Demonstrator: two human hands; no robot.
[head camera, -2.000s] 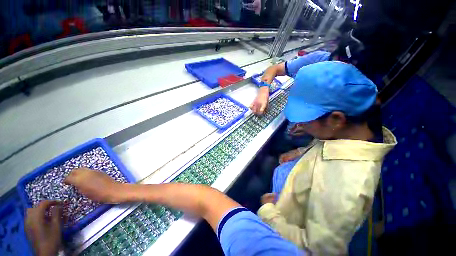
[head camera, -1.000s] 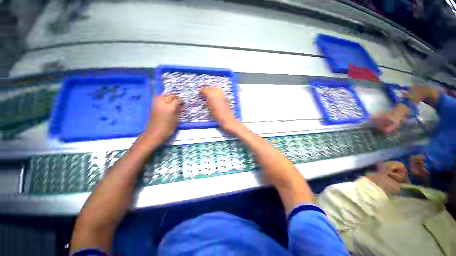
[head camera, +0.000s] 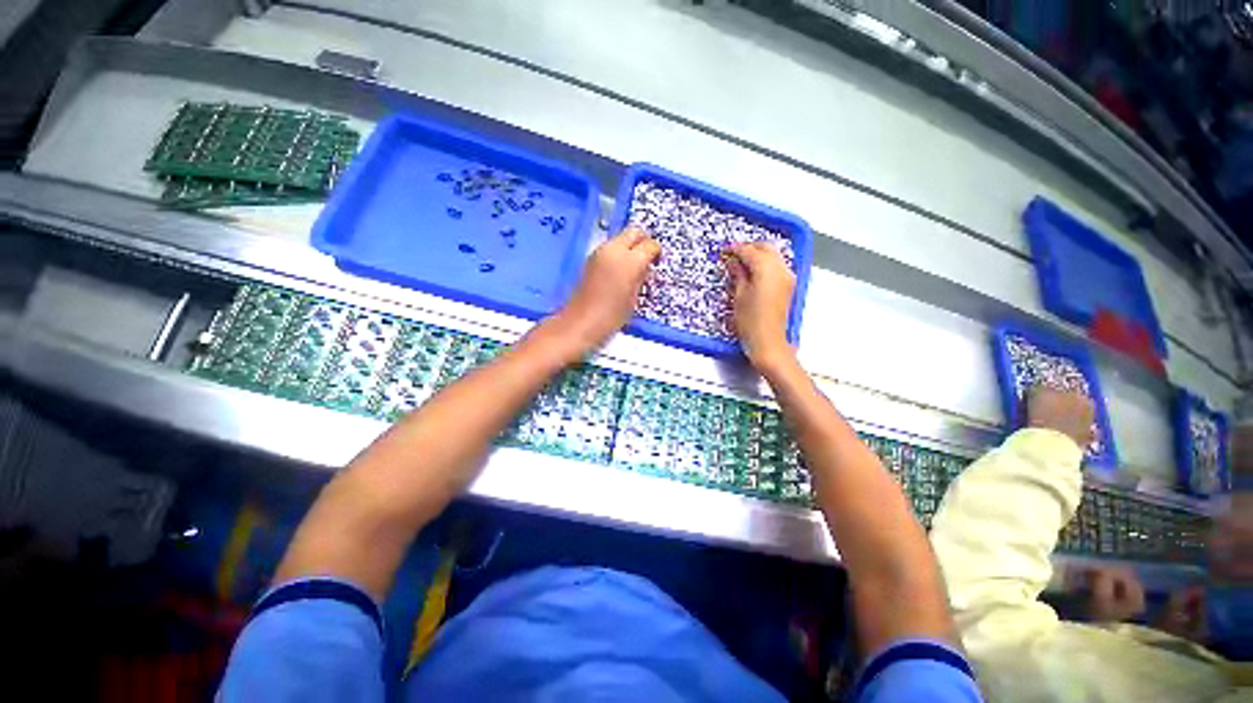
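Observation:
A blue tray full of small silvery components (head camera: 687, 234) lies in front of me behind the board row. My left hand (head camera: 614, 286) is at the tray's left side with its fingertips pinched together over the heap. My right hand (head camera: 759, 291) is over the tray's right part, fingers bent and close together at the components. Whether either hand holds a component is too small to tell. A row of green circuit boards (head camera: 550, 408) runs along the metal rail below the tray, partly hidden by my forearms.
A sparse blue tray (head camera: 399, 227) with dark pieces adjoins on the left. Green spare boards (head camera: 254, 148) lie farther left. On the right, a person's hand (head camera: 1061, 409) is in another filled tray (head camera: 1024, 360). An empty-looking blue tray (head camera: 1092, 275) with a red patch (head camera: 1127, 338) lies behind.
The view has swung left, so the sparse tray and spare boards show fully. My hands remain over the filled tray. The neighbour's cream-sleeved arm now reaches into the tray on the right.

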